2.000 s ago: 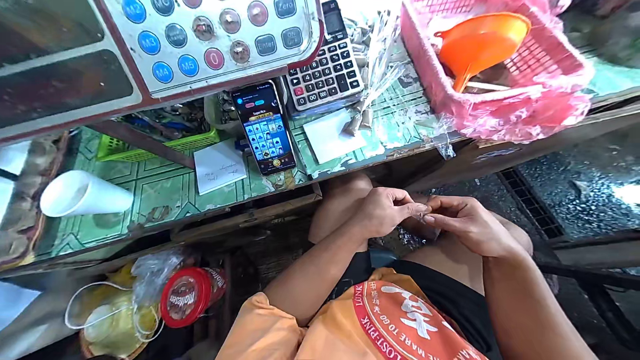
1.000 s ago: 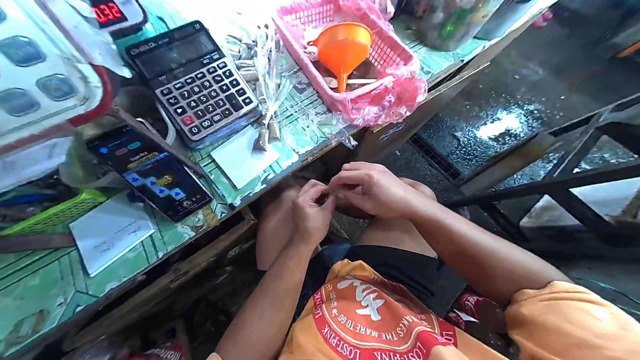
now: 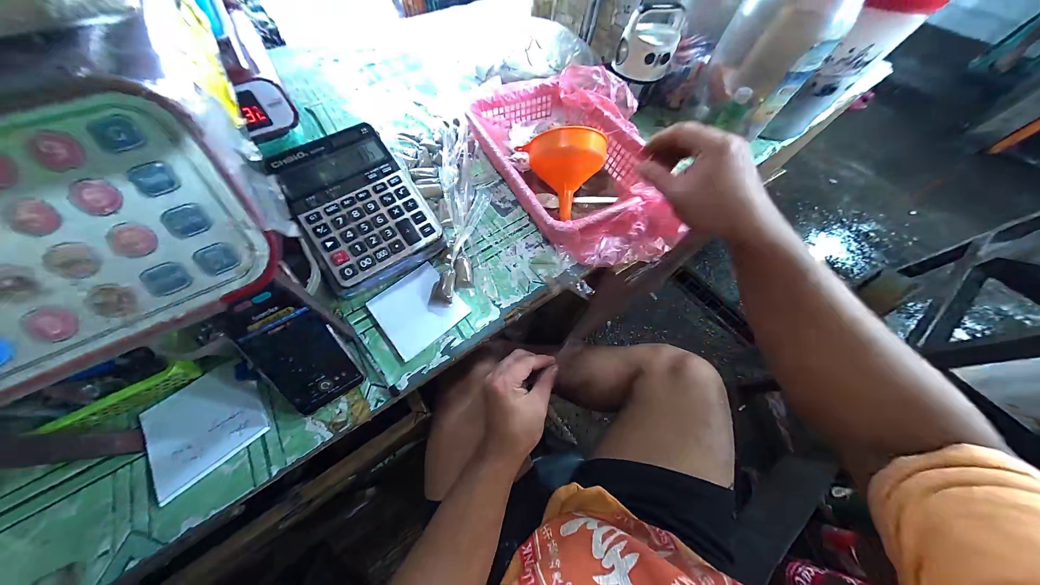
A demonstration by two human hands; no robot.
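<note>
Over my lap, my left hand [image 3: 520, 398] is curled with thumb and fingertips pinched; a faint clear plastic piece seems to be at its fingertips, too blurred to be sure. My right hand [image 3: 699, 175] is raised at the right edge of a pink plastic basket [image 3: 520, 183], its thumb and fingers apart. Pink plastic film lines that basket, and an orange funnel [image 3: 566, 154] lies in it beside a pale flat stick [image 3: 593, 200]. Left of the basket, small filled clear plastic packets [image 3: 461, 272] with long loose ends lie partly on a white paper [image 3: 416, 313].
A Casio calculator [image 3: 366, 211], a phone [image 3: 296, 349], another paper [image 3: 203, 431] and a green basket [image 3: 122, 398] are on the green table. A large keypad device [image 3: 106, 227] overhangs the left side. Bottles and containers [image 3: 845, 61] stand at the back right. The table edge runs above my knees.
My hands were together over my lap; my right hand has moved away to the pink basket's right edge, while my left stays over my lap. The view has shifted considerably.
</note>
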